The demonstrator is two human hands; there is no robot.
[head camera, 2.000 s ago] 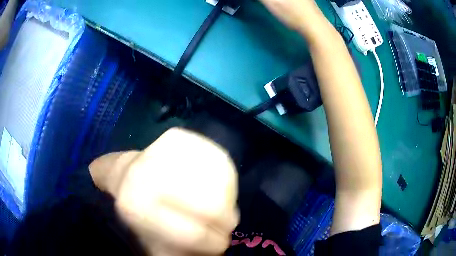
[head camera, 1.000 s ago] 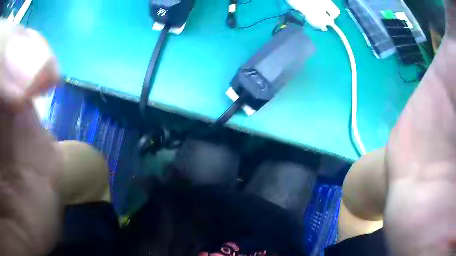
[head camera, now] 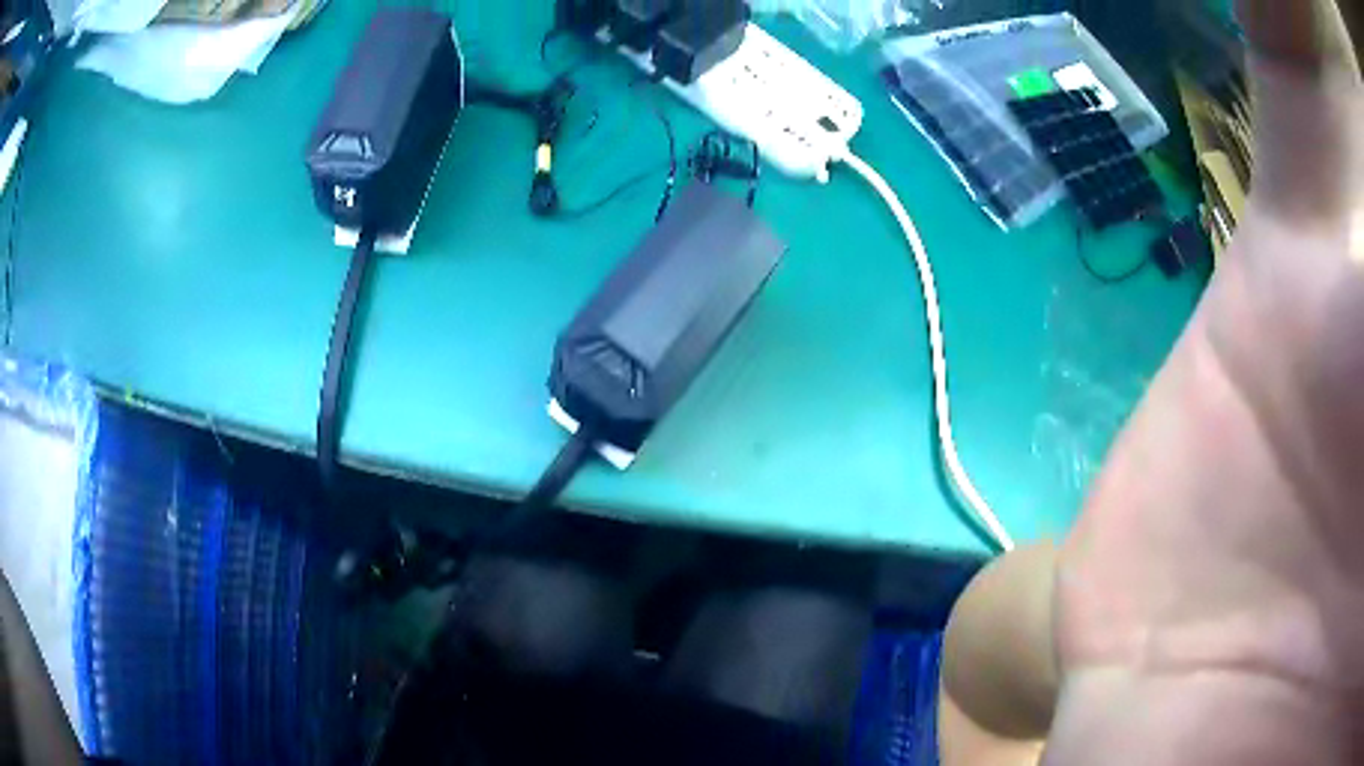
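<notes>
Two black power adapter units lie on the green bench. One unit (head camera: 385, 127) is at the upper left, the other (head camera: 669, 322) at the centre, both with white edges beneath. Their thick black cords (head camera: 346, 352) run over the bench's front edge into the dark below. My right hand (head camera: 1219, 494) is large, close and blurred at the right, palm towards the camera. Its palm is bare and its fingers are mostly cut off by the edge. My left hand is out of the picture; only a strip of skin shows at the lower left edge.
A white power strip (head camera: 763, 97) with black plugs and a white cord lies behind the units. A thin black wire with a yellow band (head camera: 543, 162) is near it. A bagged sheet of black squares (head camera: 1032, 120) lies at the back right. A film-lined blue crate (head camera: 165, 599) stands lower left.
The view has shifted, showing more of the bench. My left hand, large at the left a second ago, has left the picture. My right hand stays at the right. Both units appear to lie in place.
</notes>
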